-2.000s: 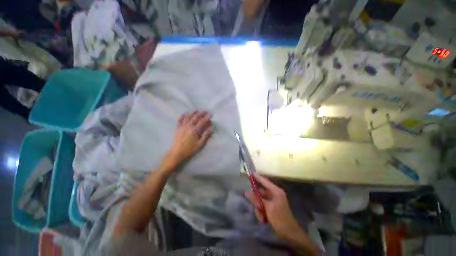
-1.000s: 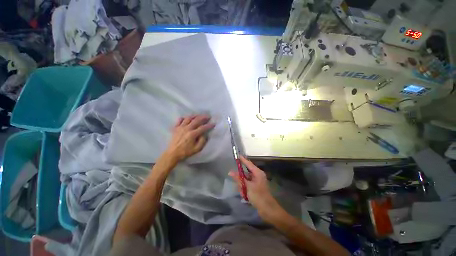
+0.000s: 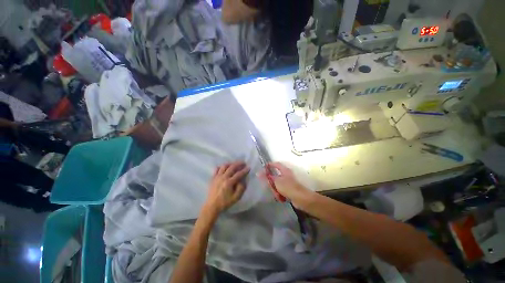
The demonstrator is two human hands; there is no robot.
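Note:
The light-grey fabric panel [image 3: 205,132] lies on the left part of the pale table and hangs over its front edge. My left hand [image 3: 228,185] lies flat on the panel with its fingers a little apart. My right hand [image 3: 285,182] holds the red-handled scissors [image 3: 260,152], blades pointing away from me, over the panel's right edge. The blades look closed or nearly closed. The sewing machine [image 3: 376,85] stands to the right, its needle area hidden by lamp glare.
Blue thread snips [image 3: 443,152] lie on the table at right. Turquoise bins [image 3: 91,171] stand at left. Grey cloth heaps [image 3: 177,44] lie beyond the table, where part of a person shows. Loose items sit below the table's right front.
The head view has shifted and turned. The scissors and my right hand have moved slightly closer to my left hand. My left hand stays flat on the panel.

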